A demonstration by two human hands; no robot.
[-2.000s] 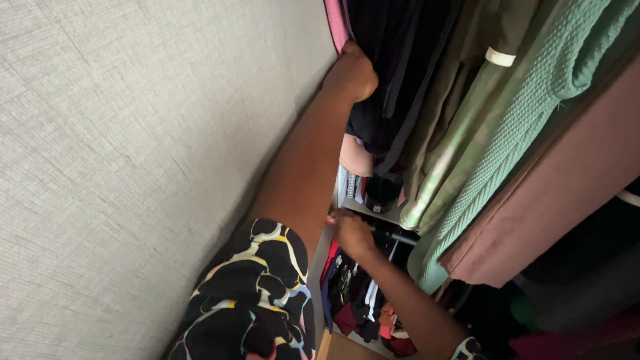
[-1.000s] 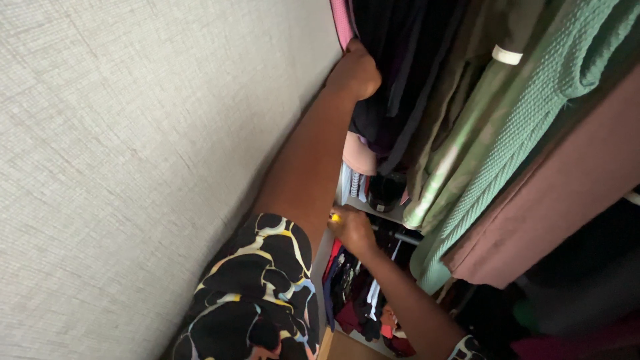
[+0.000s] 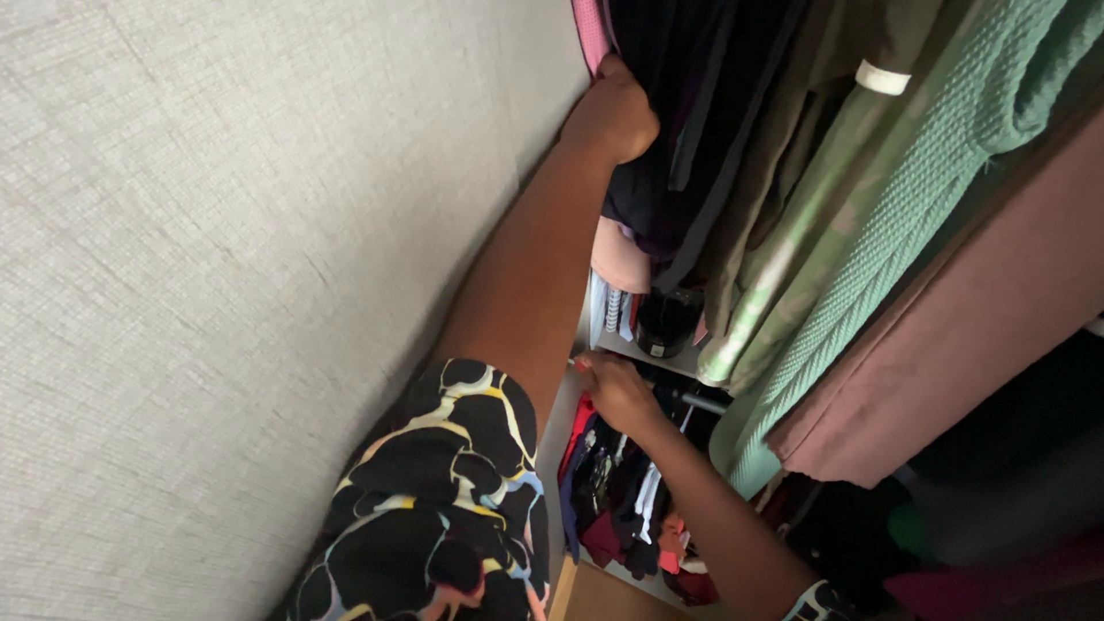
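My left hand (image 3: 614, 112) reaches up along the pale wall, its fingers curled at the lower end of a pink cloth (image 3: 591, 34), beside black hanging garments (image 3: 681, 112). Its fingertips are hidden, so I cannot tell if it grips anything. Lower down, my right hand (image 3: 614, 390) is bent with thumb and fingers close together at the edge of a light upright panel (image 3: 562, 431), just below a shelf. A small pale and reddish spot shows at its fingertips; what it is stays unclear. Both arms have black sleeves with a multicoloured pattern.
A textured pale wall (image 3: 216, 259) fills the left. Green camouflage trousers (image 3: 811, 276), a mint-green knit (image 3: 897, 224) and a dusty-pink garment (image 3: 966, 319) hang at right. A pink cap (image 3: 619, 259) and black container (image 3: 666, 323) are on the shelf (image 3: 638, 349); clothes (image 3: 612, 483) hang beneath.
Both hands stay at nearly the same places. A yellow spot at my right fingertips one second ago no longer shows.
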